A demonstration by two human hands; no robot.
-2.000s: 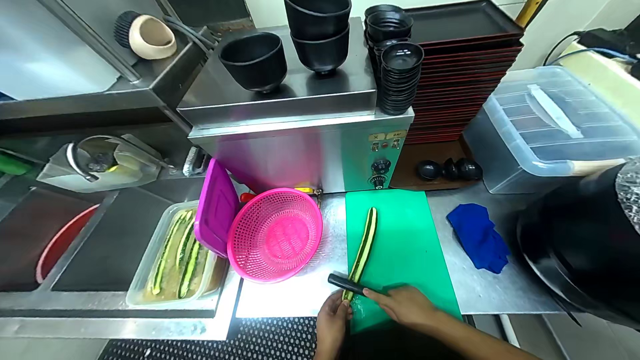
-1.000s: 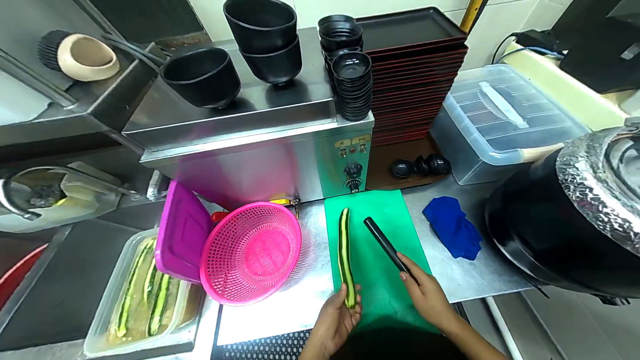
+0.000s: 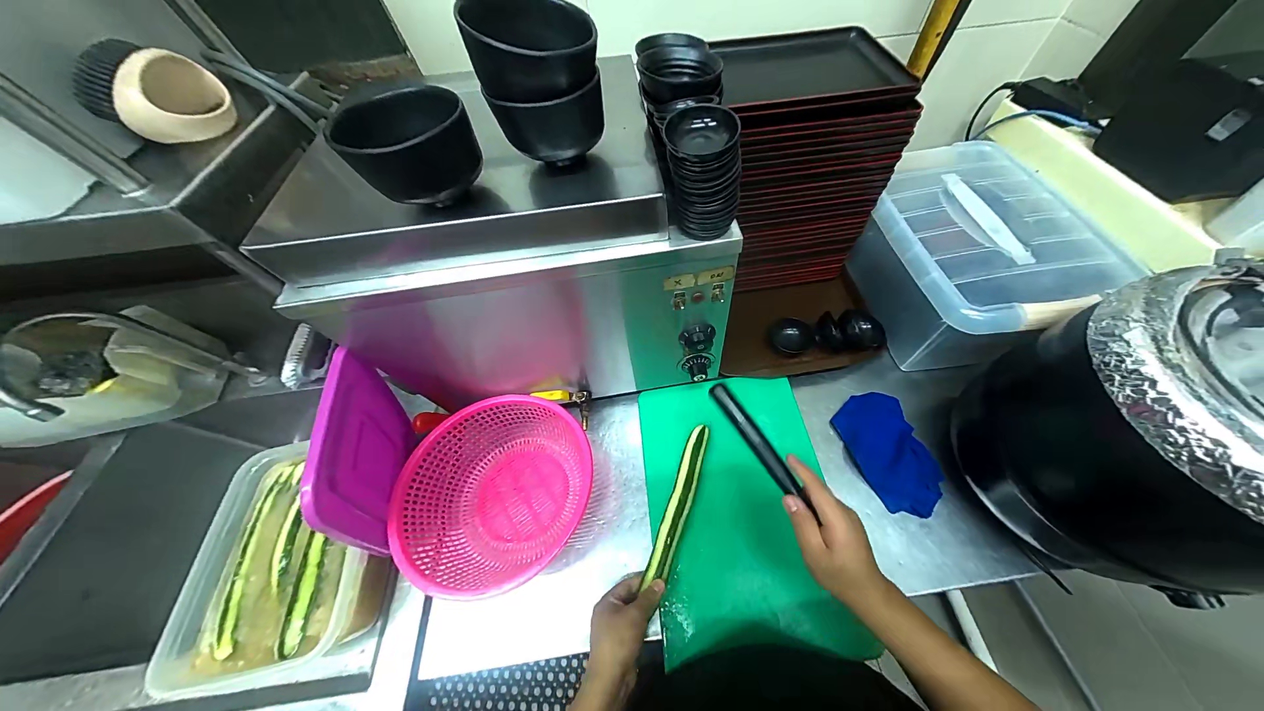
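A long strip-peeled cucumber [image 3: 679, 502] lies on the left part of the green cutting board [image 3: 743, 578], its near end in the grip of my left hand [image 3: 624, 624]. My right hand [image 3: 834, 538] holds a black bar-shaped tool [image 3: 758, 442], perhaps a peeler or knife, slanting up and left above the board, apart from the cucumber. Which kind of tool it is, I cannot tell. Left of the board sits a pink plastic colander [image 3: 494, 499]. Several peeled cucumber pieces [image 3: 301, 592] lie in cloudy liquid in a clear plastic tub [image 3: 170, 647].
A purple lid [image 3: 351, 459] leans beside the colander. Right of the board are a blue cloth [image 3: 889, 454] and a large black pot [image 3: 1066, 434] with foil at its rim. Behind stand a steel appliance [image 3: 513, 326], black bowls [image 3: 410, 148], stacked trays [image 3: 820, 188] and a lidded clear bin [image 3: 918, 286].
Two seconds ago the black tool lay across the cucumber's near end; it has since moved up and right, off it. My left hand has kept hold of the near end since one second ago.
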